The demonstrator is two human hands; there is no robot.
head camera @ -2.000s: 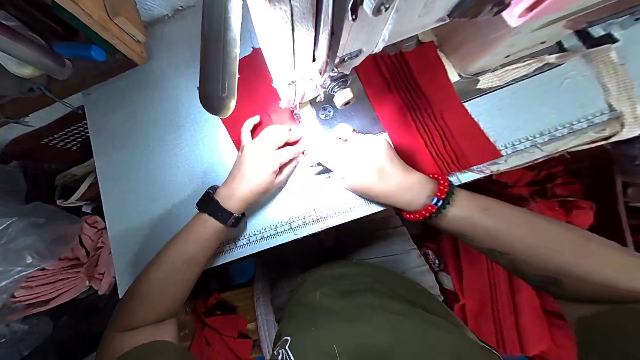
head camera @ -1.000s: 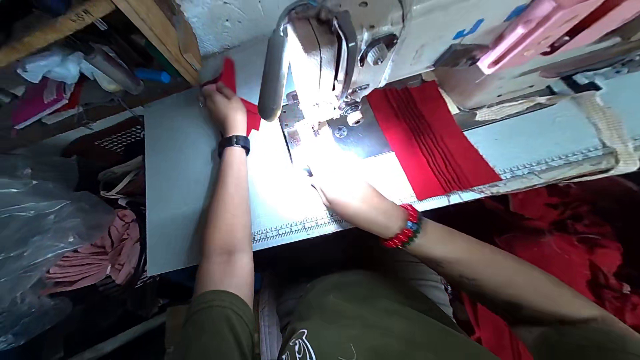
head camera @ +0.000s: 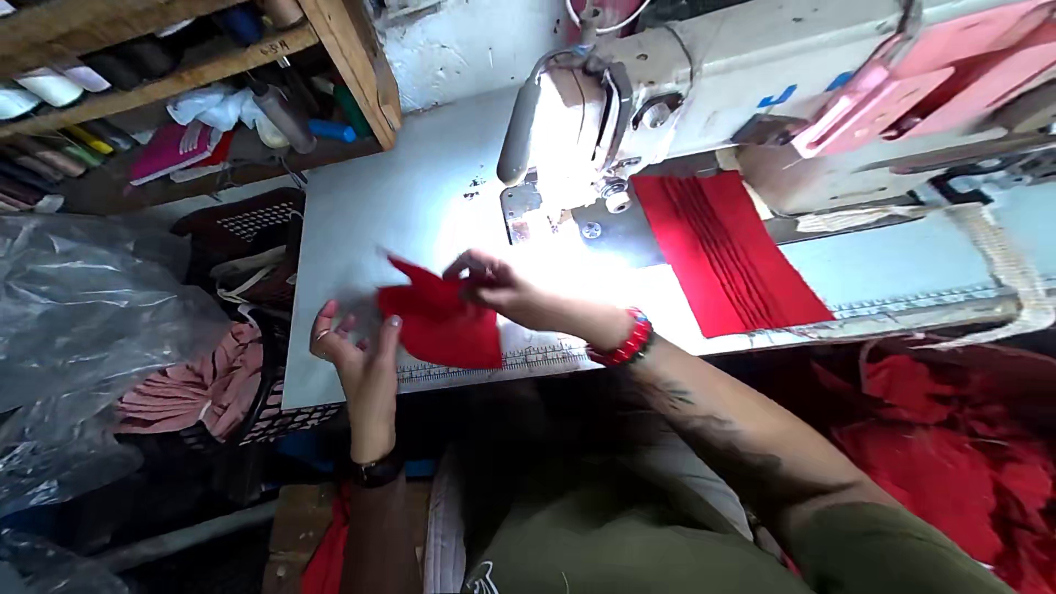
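My right hand (head camera: 495, 289) pinches the upper right part of a small red fabric piece (head camera: 450, 330) at the table's front edge, left of the sewing machine (head camera: 577, 124). My left hand (head camera: 359, 346) is at the piece's left side, palm up with fingers spread; its thumb is beside the cloth, and whether it touches is unclear. The machine's lamp glares over the needle area, so the needle is hard to make out. A stack of red fabric pieces (head camera: 726, 256) lies on the machine bed, right of the needle area.
Thread spools and a pink notebook (head camera: 173, 153) fill the wooden shelf (head camera: 346, 58) at upper left. A black basket (head camera: 272, 371) with pink pleated cloth (head camera: 198, 384) and clear plastic bags (head camera: 99, 305) stand left. Red cloth (head camera: 924, 445) is heaped at lower right.
My right hand has moved left from the needle area to the red piece. My left hand, at the table's far left a second ago, has come back toward the front edge.
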